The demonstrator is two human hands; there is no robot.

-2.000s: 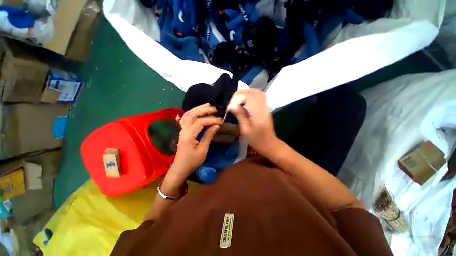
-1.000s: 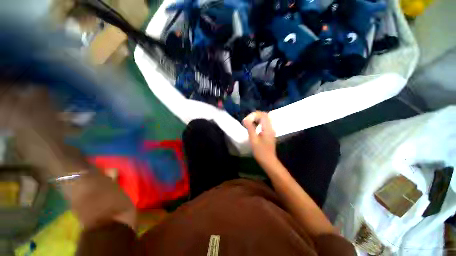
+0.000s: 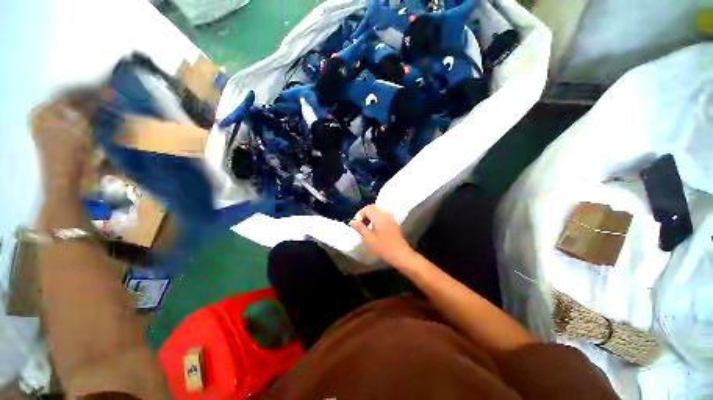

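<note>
The large white sack [image 3: 457,148] stands open in front of me, full of blue and black plush toys [image 3: 375,98]. My left hand [image 3: 61,144] is raised at the upper left, blurred. A blurred blue plush toy [image 3: 168,183] hangs from it, left of the sack. My right hand [image 3: 381,234] is at the sack's near rim with its fingers curled; whether they pinch the rim or something small cannot be told.
A red stool [image 3: 223,348] at lower left bears a small tag stack [image 3: 194,369]. The white sack at right [image 3: 539,203] bears a banded tag stack [image 3: 596,233], a string bundle [image 3: 602,332] and a flat black rectangle [image 3: 667,201]. Cardboard boxes [image 3: 145,223] stand at left.
My hands were together over a toy at my lap, then parted. My left hand swung out and up left with a blue toy. My right hand moved to the sack's rim. The view shifted.
</note>
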